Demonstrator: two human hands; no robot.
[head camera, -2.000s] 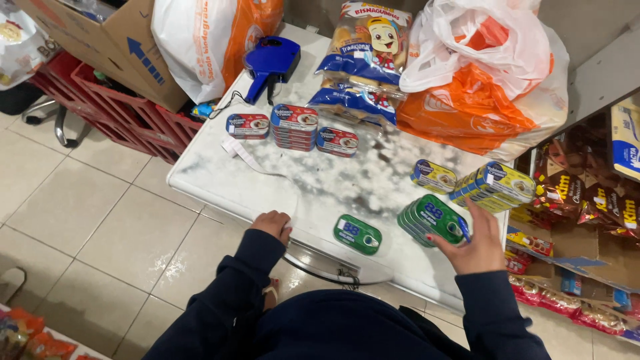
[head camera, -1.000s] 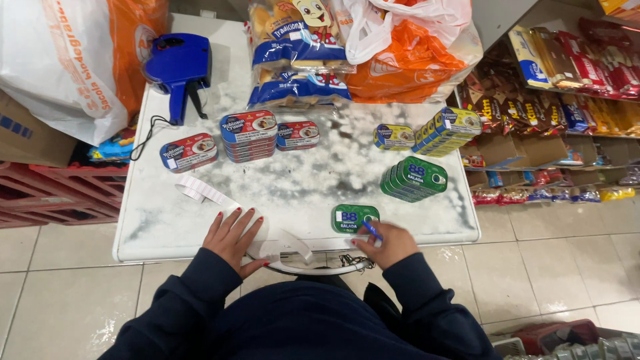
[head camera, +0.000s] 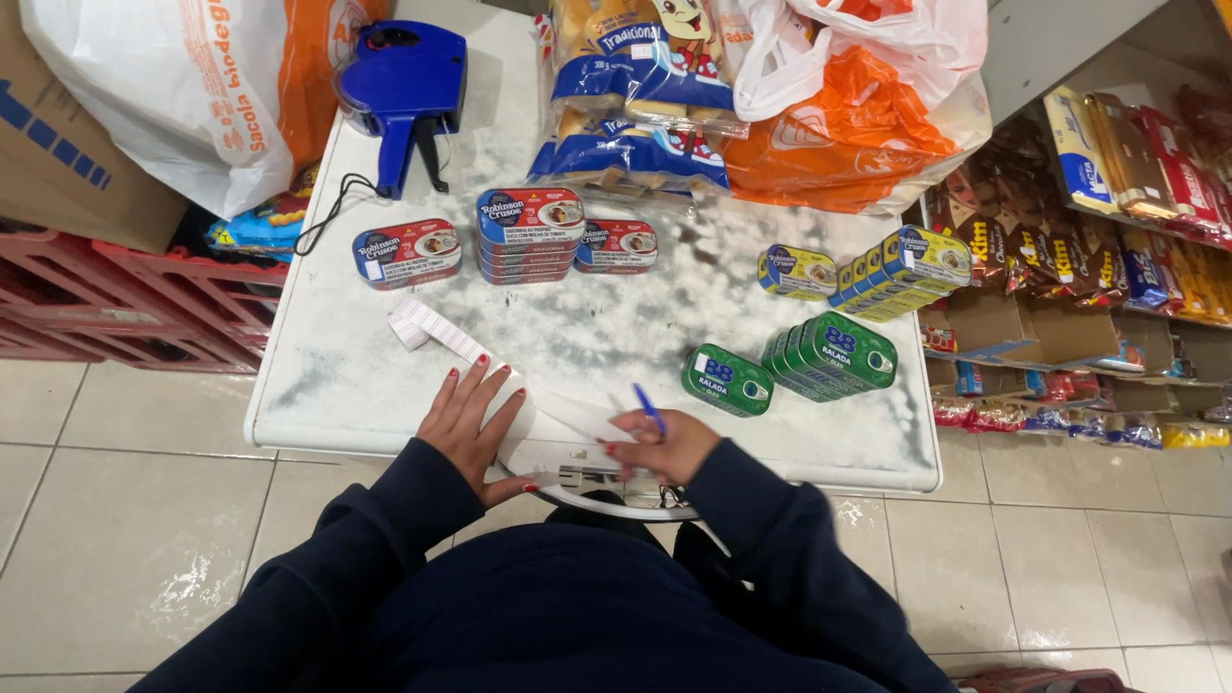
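My left hand (head camera: 472, 423) lies with its fingers apart on a long paper strip (head camera: 452, 337) near the front edge of the white table (head camera: 356, 385). Closed around a blue pen (head camera: 650, 409), my right hand (head camera: 669, 445) is over the strip's other end. A single green Robinson-style flat can (head camera: 727, 380) lies beyond my right hand, beside a stack of green cans (head camera: 833, 356). Yellow and blue cans (head camera: 905, 272) are farther back. Red sardine cans (head camera: 529, 236) stand beyond my left hand, the middle ones stacked. A blue price labeler (head camera: 404, 96) lies at the back left.
Bread packages (head camera: 635, 96) and an orange and white plastic bag (head camera: 847, 115) lie at the table's back. Another bag (head camera: 231, 87) hangs by a cardboard box (head camera: 77, 154) over red crates (head camera: 144, 308) at left. Snack shelves (head camera: 1059, 356) stand at right.
My right hand has left the green stack and now holds the pen over the paper. My left hand has opened out flat on the strip. The view has shifted.
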